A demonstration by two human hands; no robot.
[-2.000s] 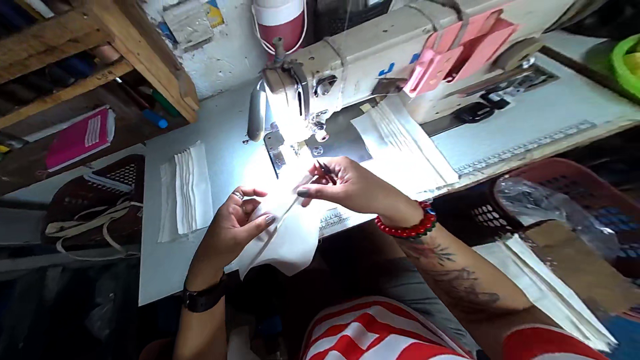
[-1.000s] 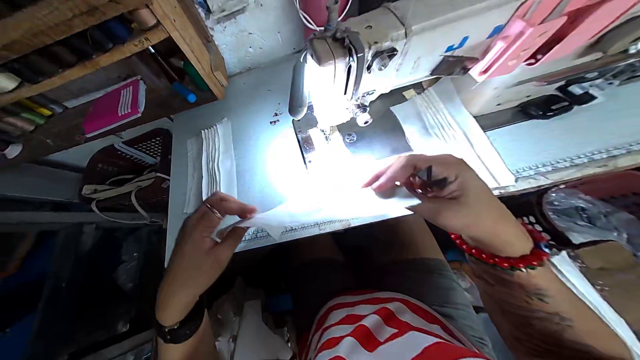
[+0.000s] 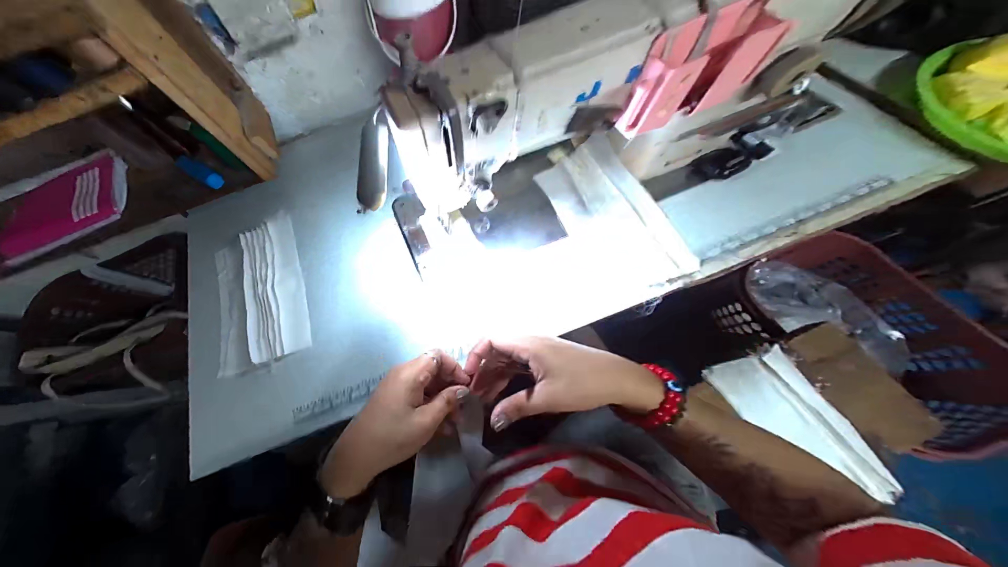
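My left hand pinches the upper end of a white fabric piece near the table's front edge; the fabric hangs down over my lap. Close beside it, my right hand has its fingers curled near the pinched end, and whether it grips the cloth is not clear. Beyond both hands stands a sewing machine, its lamp glaring over the needle area. A stack of folded white fabric pieces lies on the left of the table, and more white fabric rests by the machine's arm.
The grey sewing table has a measuring scale along its front edge. A wooden shelf is at the upper left. A maroon plastic basket on the right holds clear plastic, with folded white fabric beside it. A green basket stands far right.
My hands have come together and toward my body. The white fabric, spread between them a second ago, now hangs below my fingers.
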